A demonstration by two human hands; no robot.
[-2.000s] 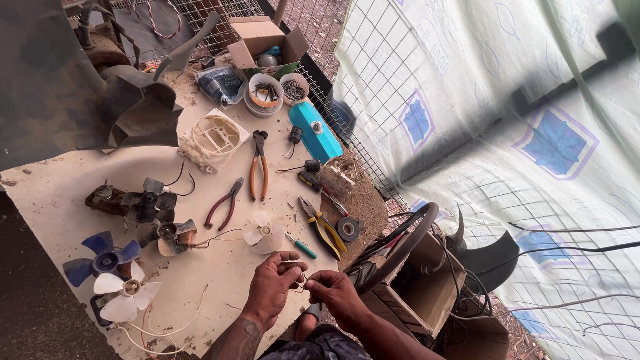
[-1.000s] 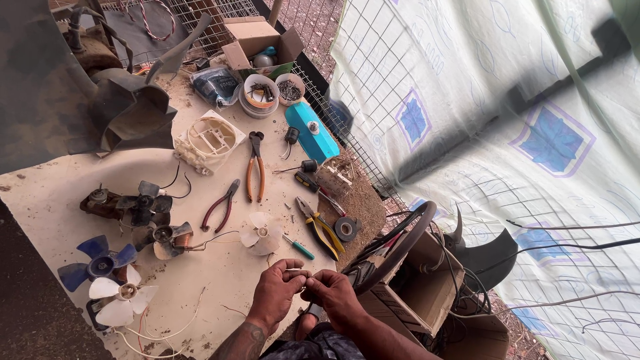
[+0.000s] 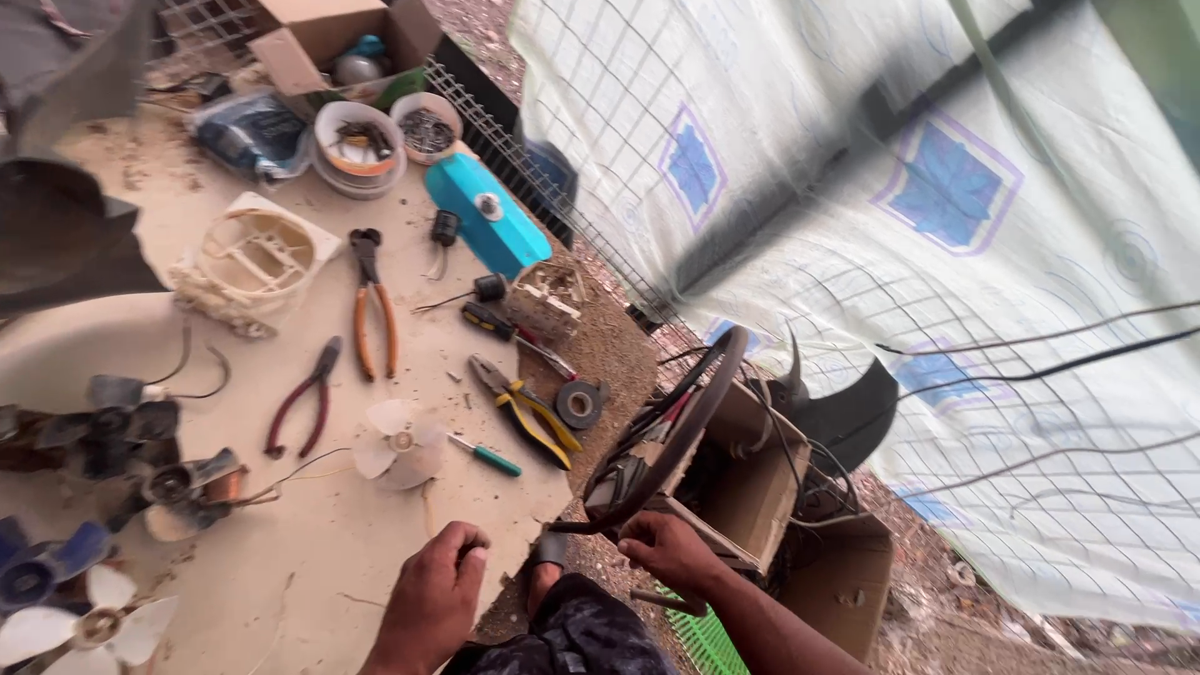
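My left hand [image 3: 433,591] is over the table's near edge with its fingers curled and the thumb beside them; whether something small is inside cannot be seen. My right hand [image 3: 670,553] hangs past the table corner, beside an open cardboard box [image 3: 750,487], fingers bent inward, its grasp hidden. Nearest the left hand lie a translucent fan blade [image 3: 400,441] and a small green-handled screwdriver [image 3: 492,457]. Yellow-and-black combination pliers [image 3: 525,412] rest beside a roll of black tape [image 3: 578,404]. Red-handled pliers [image 3: 305,398] and orange-handled end nippers [image 3: 371,305] lie farther back.
Small motors with fan blades [image 3: 187,487] and a white fan blade [image 3: 94,623] crowd the left side. Tubs of small hardware [image 3: 358,141], a teal metal cover [image 3: 487,211] and a cardboard box stand at the back. A dark hoop [image 3: 689,441] rises right of the table; cables cross the right.
My hands were together at the near table edge and have moved apart, the right one going rightward past the table corner. The view has shifted.
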